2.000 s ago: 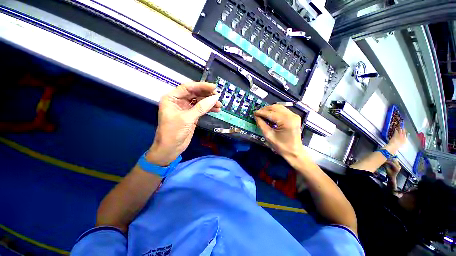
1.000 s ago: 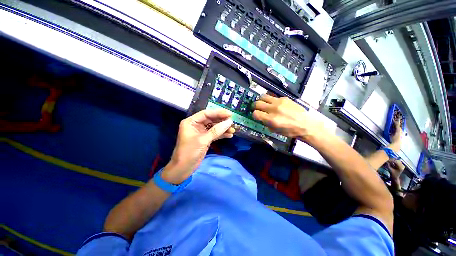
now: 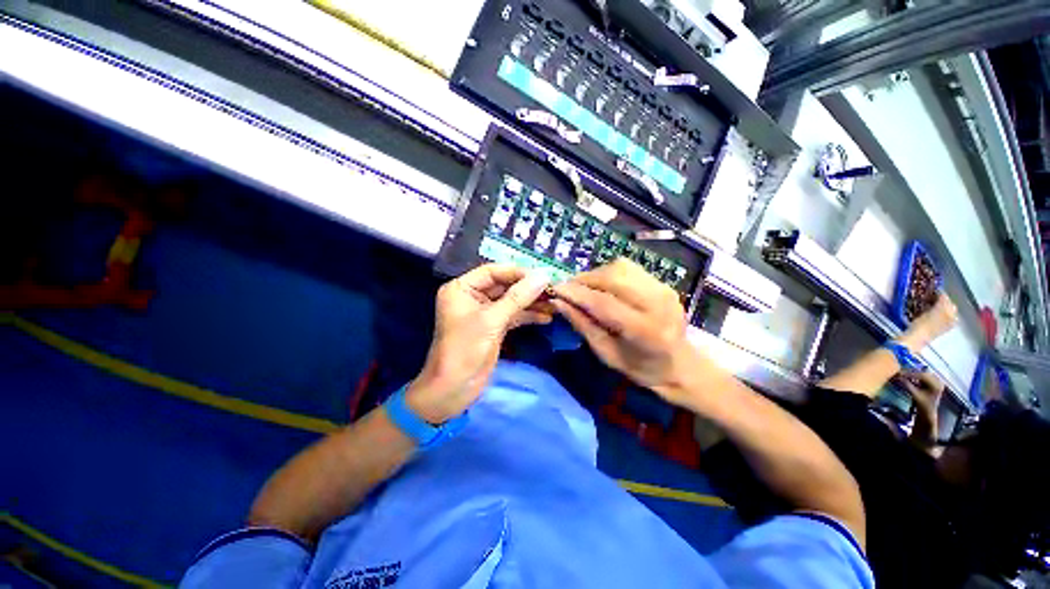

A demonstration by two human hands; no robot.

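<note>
The near black pallet point(image 3: 464, 219) holds a green circuit board panel point(image 3: 532, 267) with pale parts on its small boards. My left hand point(image 3: 474, 334), with a blue wrist strap point(image 3: 419, 419), is in front of the panel's near edge, thumb and fingers pinched. My right hand point(image 3: 631, 319) meets it there, fingertips touching or nearly touching. A tiny brown component point(image 3: 552, 291) shows between the fingertips of both hands. Both hands cover part of the panel's near edge strip.
A second black pallet point(image 3: 486, 66) with a pale green strip lies behind the near one. Metal rails point(image 3: 276, 136) run off to the left. At right, another person's hand point(image 3: 935, 319) is at a blue bin point(image 3: 900, 283) of brown parts.
My right hand has come back from over the panel to my left fingertips, uncovering more small boards. My left hand has shifted slightly right.
</note>
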